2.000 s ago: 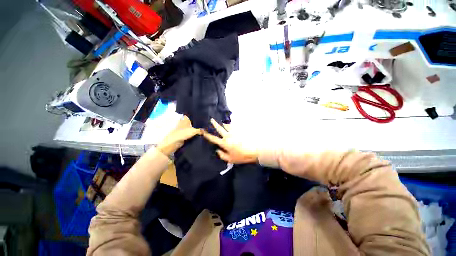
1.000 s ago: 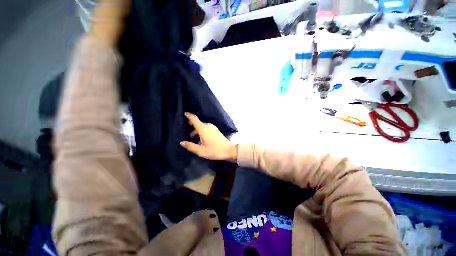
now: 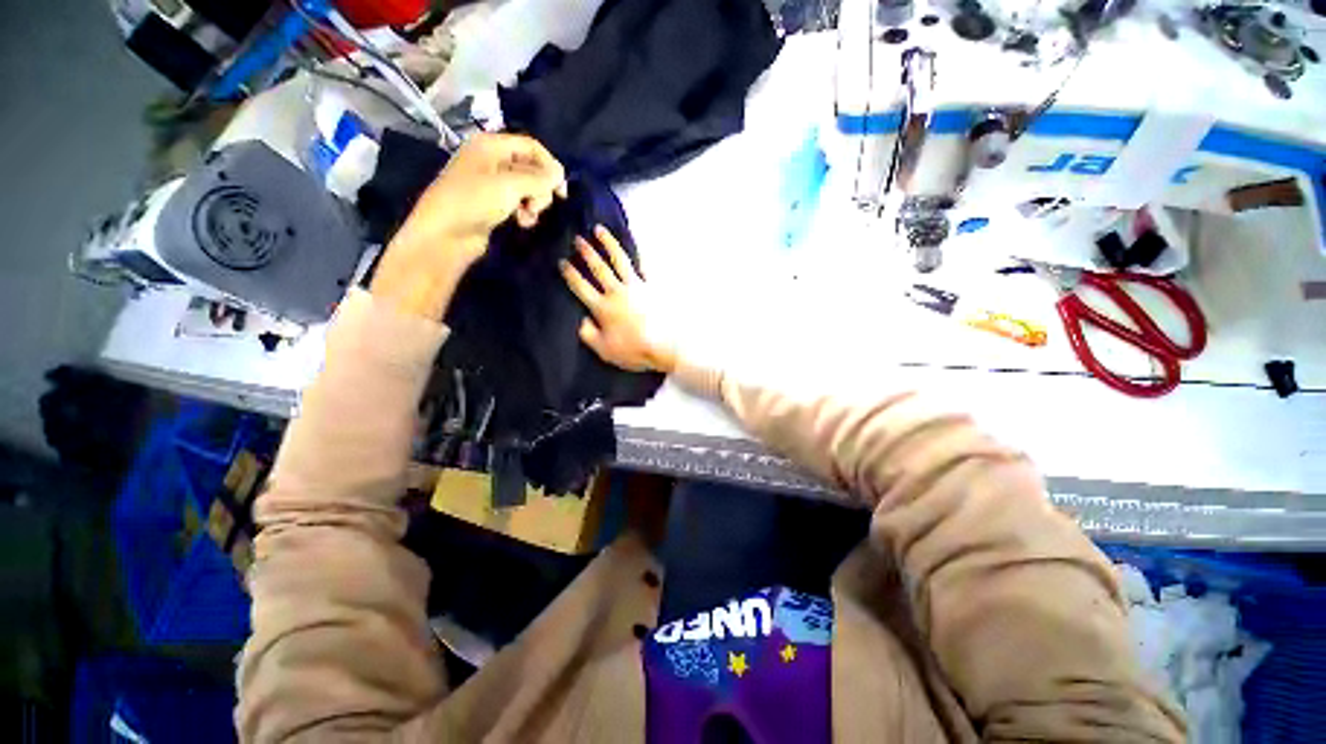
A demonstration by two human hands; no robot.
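A dark navy-black garment (image 3: 538, 327) lies bunched on the white table left of centre, and its lower end hangs over the table's front edge. More of the dark cloth spreads toward the back. My left hand (image 3: 502, 189) is on the upper part of the garment with its fingers curled; the fingertips seem to pinch the cloth. My right hand (image 3: 623, 308) lies flat on the garment's right side with its fingers apart, holding nothing.
The white sewing machine (image 3: 1047, 153) stands at the back right. Red-handled shears (image 3: 1131, 334) and an orange-yellow snips (image 3: 1006, 329) lie right of the needle. A grey-white motor housing (image 3: 247, 230) stands at left. A cardboard box (image 3: 516, 512) and blue crates (image 3: 182, 538) are below.
My left hand has come back from the far left to the garment's upper part. The garment has moved from hanging long at left to a bunch on the table. My right hand has moved up slightly.
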